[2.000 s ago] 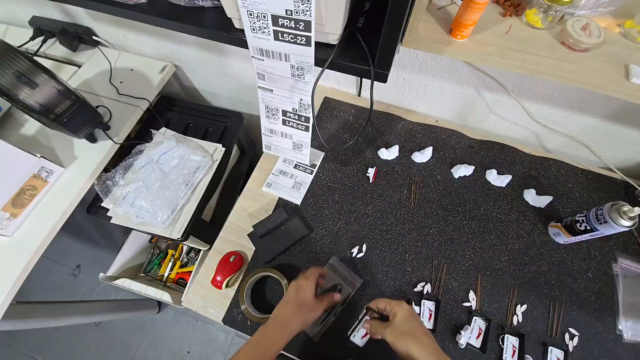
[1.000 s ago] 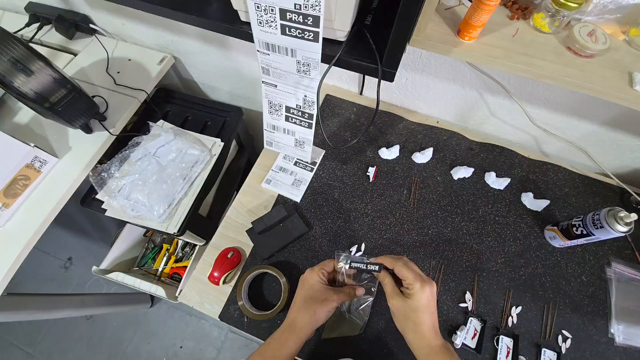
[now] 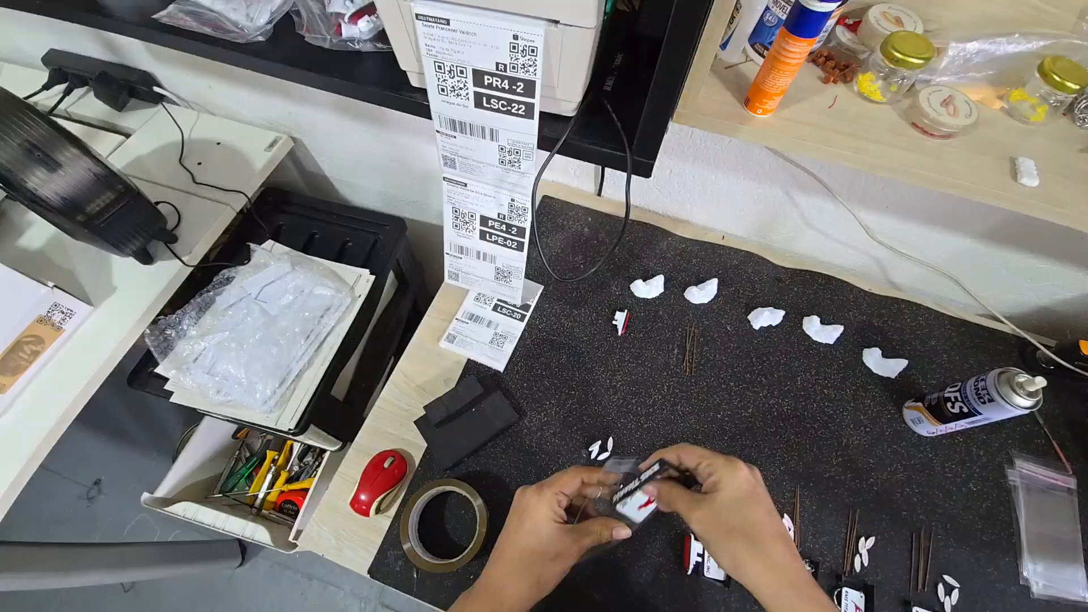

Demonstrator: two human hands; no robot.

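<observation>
My left hand [image 3: 565,527] holds a clear plastic bag [image 3: 625,466] by its edge, low in the middle of the view. In my right hand [image 3: 710,501] is a small black and white printed piece [image 3: 637,497], held against the bag's opening; whether part of it is inside I cannot tell. Small white leaf-shaped pieces [image 3: 601,448] lie just beyond my left hand. Below my right hand are a small red and white model ship [image 3: 693,552] and further printed pieces [image 3: 850,598], partly hidden. Thin brown sticks [image 3: 920,561] lie at the lower right.
Brown tape roll [image 3: 444,524], red mouse [image 3: 379,483] and black foam pieces [image 3: 467,416] lie left. White lumps [image 3: 767,318] form a row across the black mat [image 3: 595,382]. A spray can [image 3: 973,402] and clear bags [image 3: 1044,527] are right; a tool drawer [image 3: 229,510] stands open at left.
Two seconds ago my hands were apart, the right on a printed piece at the mat; now they are together at the bag. The printed piece has tilted since one second ago.
</observation>
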